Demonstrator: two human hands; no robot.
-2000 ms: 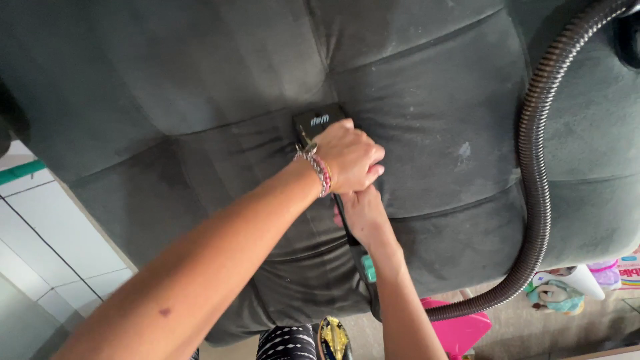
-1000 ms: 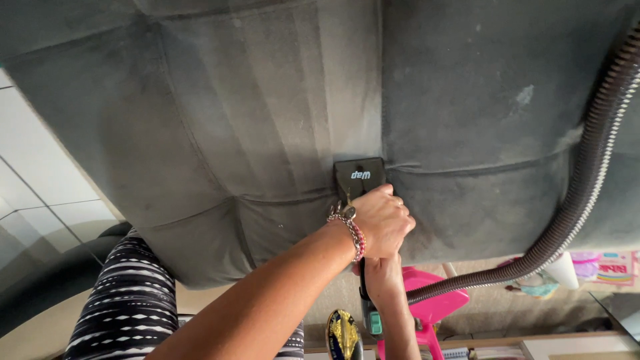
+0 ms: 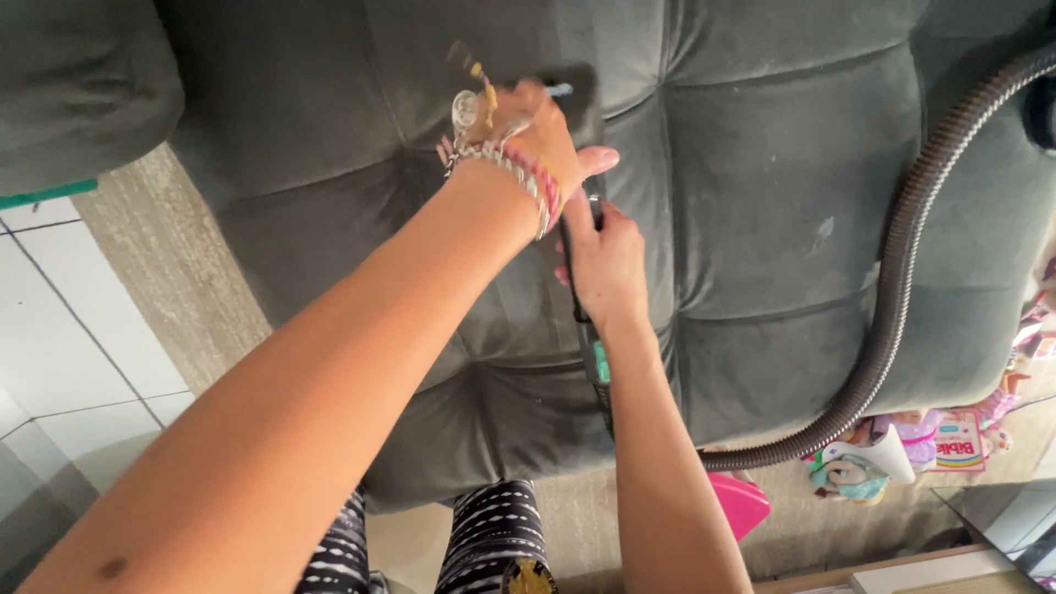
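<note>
A dark vacuum upholstery nozzle (image 3: 582, 103) lies against the grey tufted sofa seat (image 3: 742, 190). My left hand (image 3: 532, 132), blurred and wearing bracelets, is over the nozzle's neck with its fingers curled and its thumb out to the right; the fingertips are partly hidden. Just below it, my right hand (image 3: 610, 264) is wrapped around the black wand (image 3: 575, 289). A handle section with a green part (image 3: 601, 363) shows beneath my right wrist. The ribbed grey hose (image 3: 907, 239) curves over the right side of the seat and passes behind my right forearm.
A grey cushion (image 3: 82, 82) is at the upper left, above white floor tiles (image 3: 74, 313). Beyond the sofa's front edge are a pink plastic object (image 3: 738, 503), dolls (image 3: 850, 478) and a pink book (image 3: 959, 441). My legs in patterned trousers (image 3: 495, 528) stand against the sofa.
Since one second ago, both hands and the nozzle have moved from near the sofa's front edge farther up the seat. My left thumb now sticks out. The view has shifted.
</note>
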